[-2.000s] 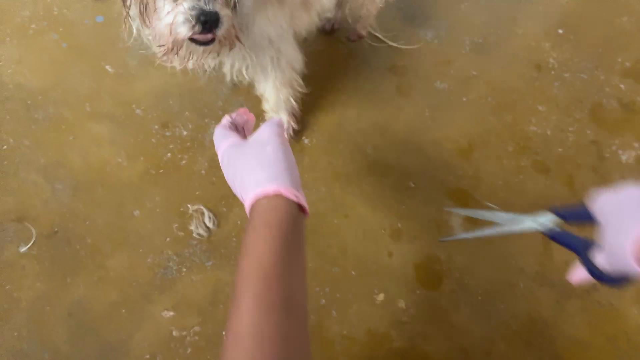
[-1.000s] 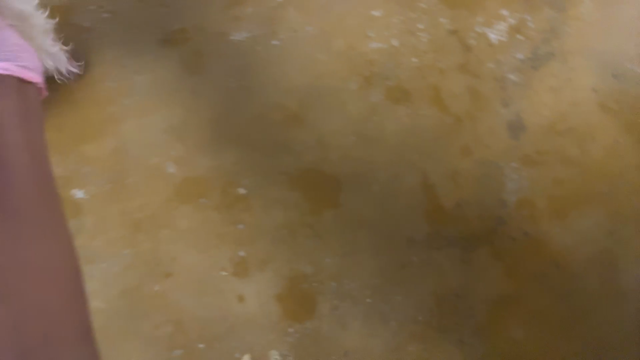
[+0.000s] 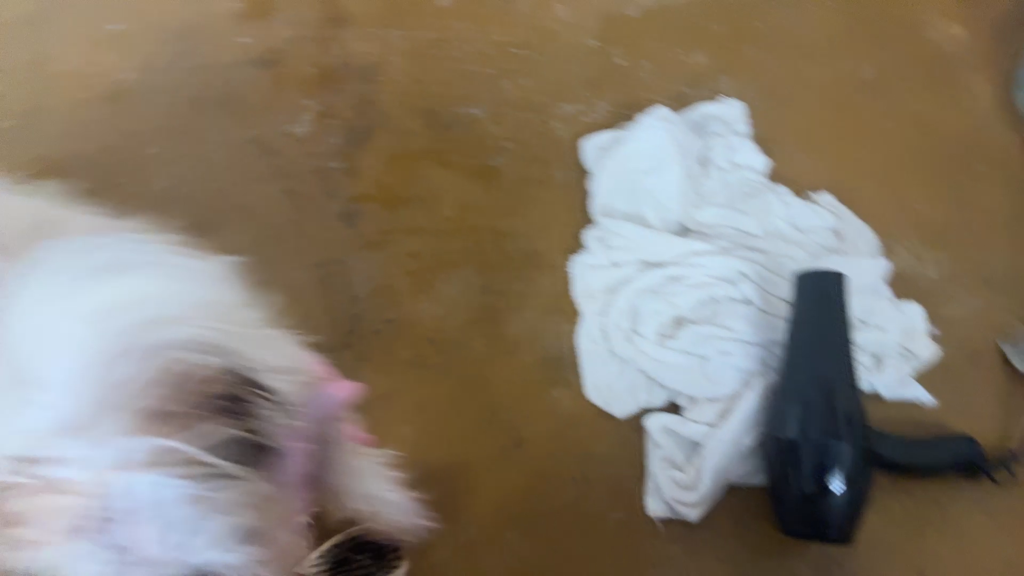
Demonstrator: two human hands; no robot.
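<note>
Blurred by motion, the dog's pale, shaggy coat [image 3: 104, 336] fills the lower left of the head view. A hand in a lavender glove with pink fingertips, seemingly my left hand [image 3: 320, 432], is against the fur and partly hidden by it. Its grip is too blurred to tell. My right hand cannot be made out, and the scissors are not seen in a hand. A dark, round thing with a pale rim [image 3: 360, 554] shows at the bottom edge; its kind is unclear.
On the brown, stained floor [image 3: 448, 320] lies a crumpled white towel [image 3: 680, 280]. A black hair dryer [image 3: 820, 416] rests partly over its right side, handle toward the right. The metallic tip of some object [image 3: 1014, 352] shows at the right edge.
The view has swung far across the floor, bringing in the towel and hair dryer. The dog now appears at the lower left, closer to the camera. The scissors seen two seconds ago are out of sight.
</note>
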